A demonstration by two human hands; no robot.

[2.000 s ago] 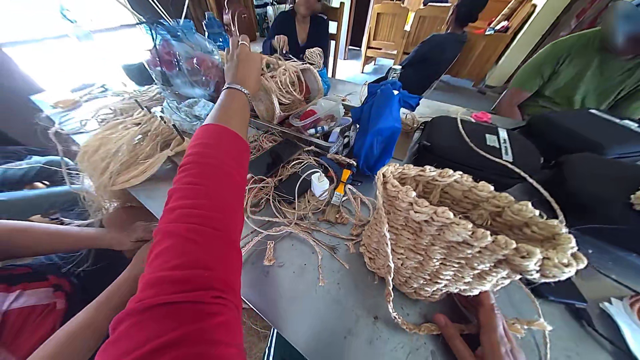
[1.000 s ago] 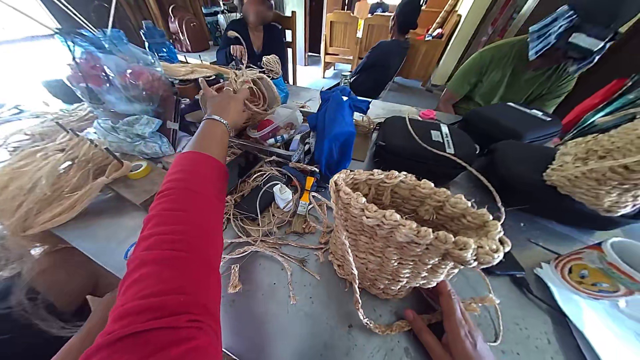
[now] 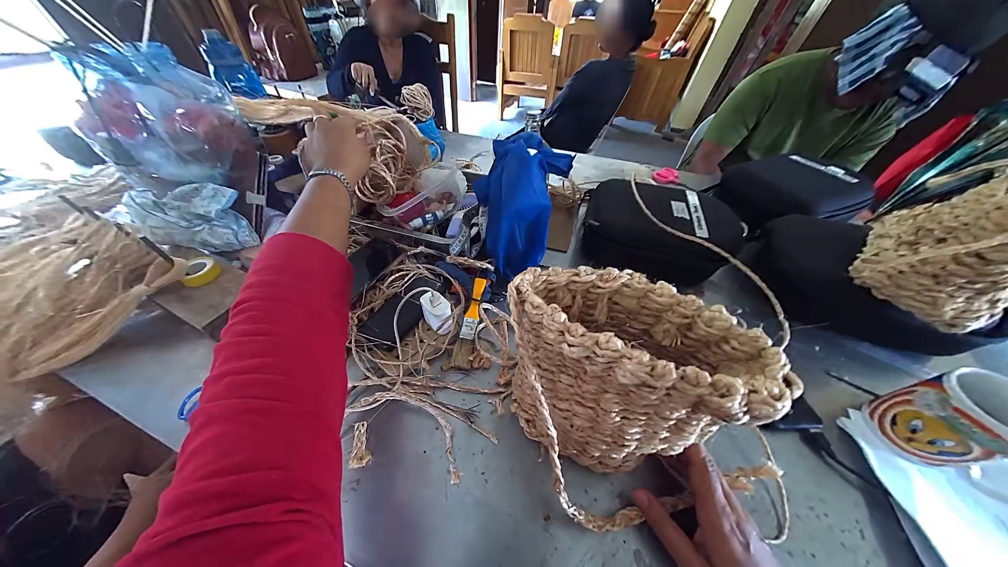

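Observation:
A woven natural-fibre basket (image 3: 614, 386) stands on the grey table, its braided cord (image 3: 555, 465) trailing down its left side. My right hand (image 3: 709, 512) lies at the basket's near base, thumb apart from the fingers and touching the cord; the fingertips are partly under the basket. Out in front, my left hand (image 3: 335, 150), with a red sleeve and bracelet, is at a bundle of coiled twine (image 3: 390, 161). Its fingers are curled, but their grip is hidden. Loose cord scraps, a yellow-handled scraper or brush (image 3: 473, 307) and a white plug adapter (image 3: 435, 310) lie between.
Beyond are a blue cloth bag (image 3: 520, 205), black cases (image 3: 661, 228) and a plastic container (image 3: 429, 201). Raw fibre (image 3: 71, 291) and yellow tape (image 3: 201, 272) lie left; a mug (image 3: 976, 402) and second basket (image 3: 937, 252) are right. Several people sit around the table.
My left hand has lowered onto the twine bundle from above it. My right hand stays at the basket's base. The view has turned somewhat to the right.

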